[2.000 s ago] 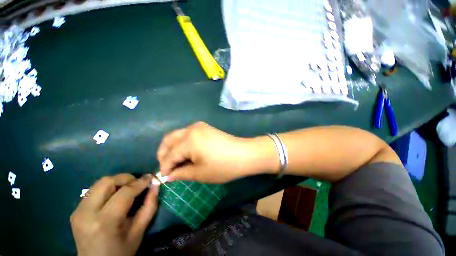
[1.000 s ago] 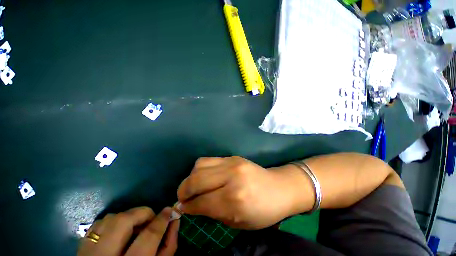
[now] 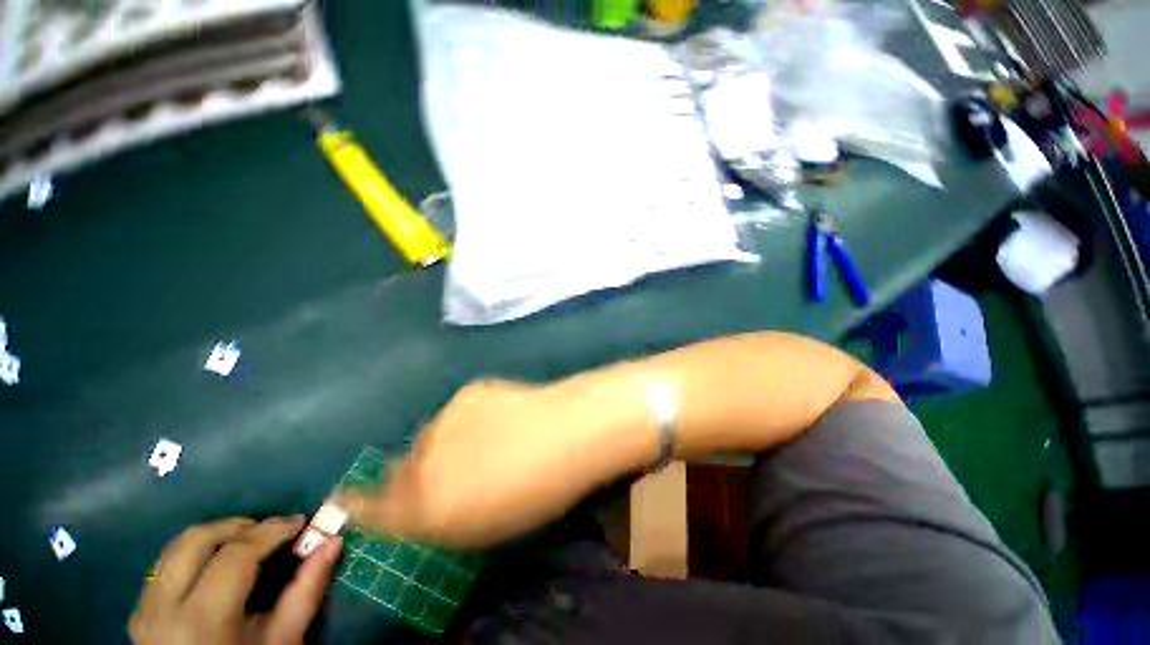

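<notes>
The green gridded PCB panel (image 3: pixel 410 586) lies in front of me, partly under my hands. My left hand (image 3: pixel 233 586) is at its left edge, with thumb and finger pinching a small whitish-pink square (image 3: pixel 309 542). A second white square (image 3: pixel 331 518) lies beside it at the fingertips of my right hand (image 3: pixel 467 466). My right hand is motion-blurred and reaches over the panel; whether it grips that square is unclear. Loose white squares with a centre hole lie at the left, one of them (image 3: pixel 164 456) near my left hand.
A yellow utility knife (image 3: pixel 382 198) lies beyond my hands. A white tray in film (image 3: pixel 568 164) is at the centre back, with clear bags (image 3: pixel 851 88) beyond. Blue cutters (image 3: pixel 832 258) lie at the right, near a blue stool (image 3: pixel 946 334). Stacked white sheets (image 3: pixel 164 76) are at top left.
The camera view has shifted, bringing the stacked sheets, stool and cutters into fuller view. My right hand is now blurred, and more of the panel and a white square show between my hands.
</notes>
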